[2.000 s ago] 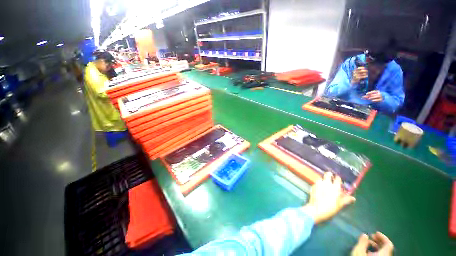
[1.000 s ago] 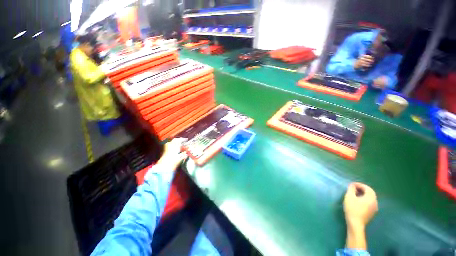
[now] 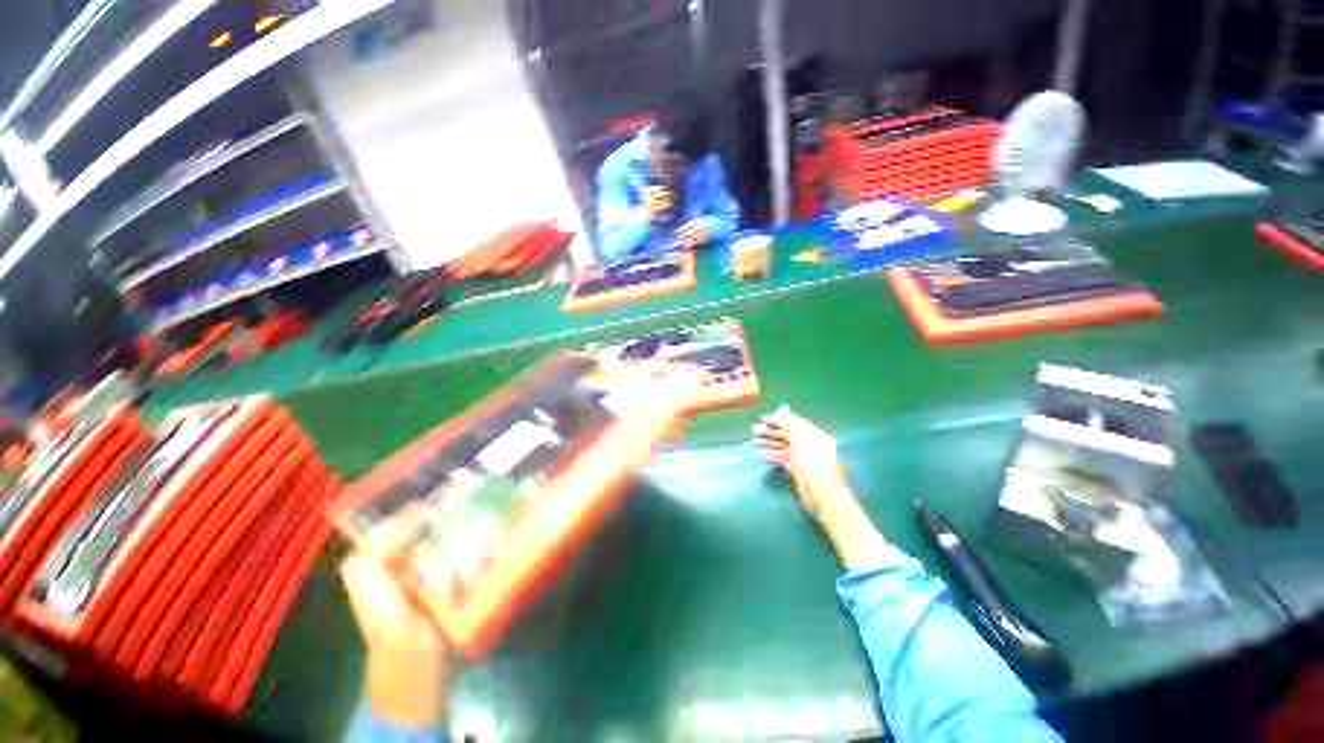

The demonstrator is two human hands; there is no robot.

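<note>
My left hand (image 3: 399, 646) grips the near left corner of an orange-red foam tray (image 3: 545, 566) and holds it tilted above the green bench. An open laptop base assembly (image 3: 465, 472) lies in this tray; both are blurred by motion. The tray's far right end overlaps a second tray with a laptop base (image 3: 712, 356) behind it. My right hand (image 3: 796, 447) is right of the held tray, not touching it, with its fingers curled; whether it holds something small cannot be told.
Stacked trays (image 3: 218, 552) stand left. At right are a black electric screwdriver (image 3: 995, 598), a silver-white screw feeder (image 3: 1096, 428), a clear plastic bag (image 3: 1162, 573) and a flat black rectangle (image 3: 1244, 472). Another tray (image 3: 1038, 312), a white fan (image 3: 1038, 145) and a person in blue (image 3: 661, 196) are beyond.
The view has swung right. My left hand has lifted the tray from beside the stack and brought it rightward. My right hand stays curled; the screwdriver and feeder have come into view.
</note>
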